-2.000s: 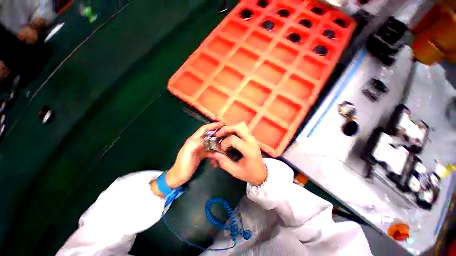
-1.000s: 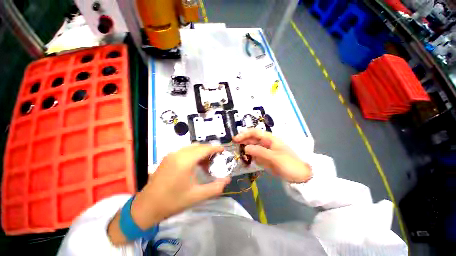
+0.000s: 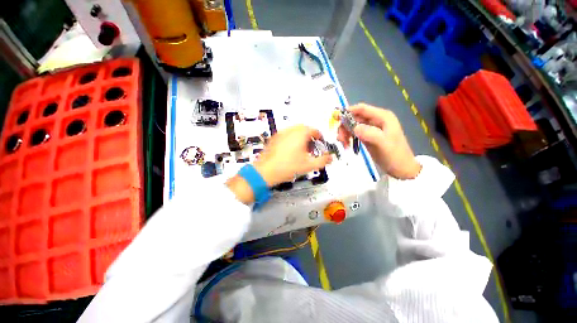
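Note:
My left hand (image 3: 288, 156), with a blue wrist strap, is over the right-hand fixture (image 3: 319, 178) and grips a small round module (image 3: 321, 148) with its fingertips. Whether that module touches the fixture is hidden. My right hand (image 3: 383, 140) is at the table's right side, raised, with a silver-faced module (image 3: 347, 120) between its fingers and a dark disc (image 3: 355, 142) hanging just below. The upper black fixture (image 3: 231, 134) shows no module in it. My left hand and forearm partly hide the lower fixtures.
On the white table (image 3: 278, 63) are a silver ring-like part (image 3: 192, 156), a dark disc (image 3: 209, 168), a clear and black block (image 3: 207, 112) and pliers (image 3: 310, 61). An orange-red knob (image 3: 335, 212) is on its front edge. An orange cylinder (image 3: 167, 38) stands behind. A red tray (image 3: 69, 183) lies left.
My left hand has moved forward onto the module at the right fixture. The silver-faced module, held between both hands before, is in my right hand, which has moved right and forward.

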